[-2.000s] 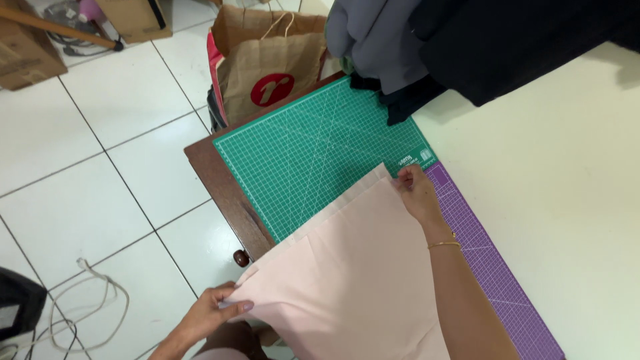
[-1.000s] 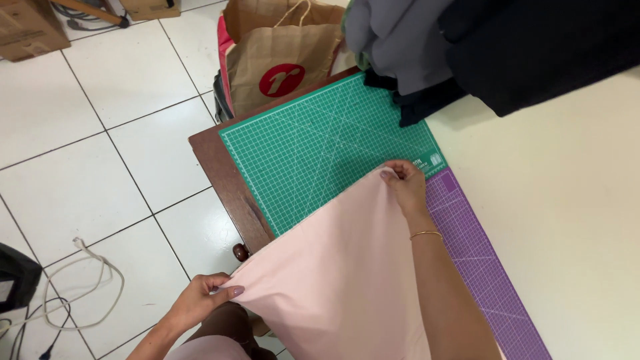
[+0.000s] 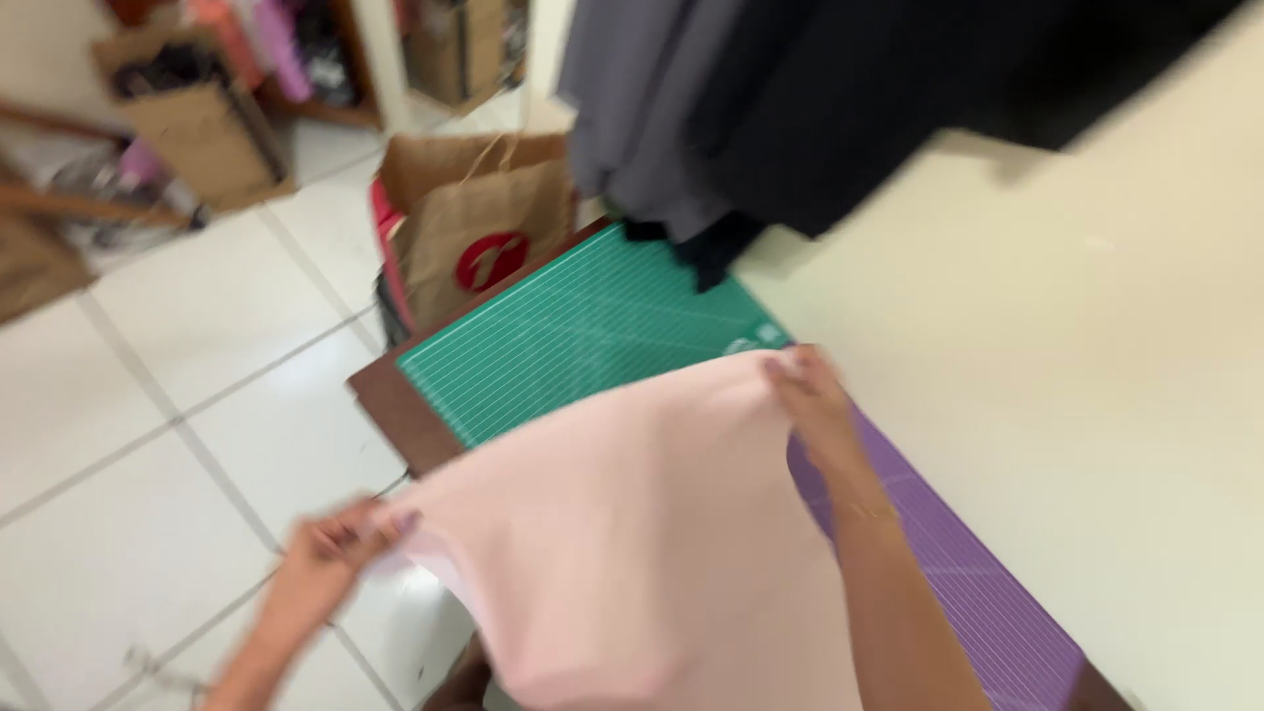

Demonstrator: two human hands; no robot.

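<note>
A pale pink piece of fabric (image 3: pixel 632 513) hangs stretched between my two hands. My left hand (image 3: pixel 346 543) pinches its left upper corner, out past the table's corner and above the tiled floor. The right upper corner is pinched in my right hand (image 3: pixel 810 395), which is over the place where the green cutting mat (image 3: pixel 583 336) meets the purple cutting mat (image 3: pixel 948 553). The fabric's upper edge bows between the hands and covers part of both mats. Its lower end runs out of view. The picture is blurred.
Dark and grey cloth (image 3: pixel 770 109) is heaped at the mats' far end. A brown paper bag (image 3: pixel 474 227) stands beyond the wooden table edge (image 3: pixel 405 415). Cardboard boxes (image 3: pixel 207 138) sit on the floor at the upper left. To the right extends a pale surface (image 3: pixel 1066 346).
The fabric, drawn fairly straight along its upper edge a second ago, now bows and billows between my hands. Both hands still hold its corners. The view has tilted up, showing more of the room.
</note>
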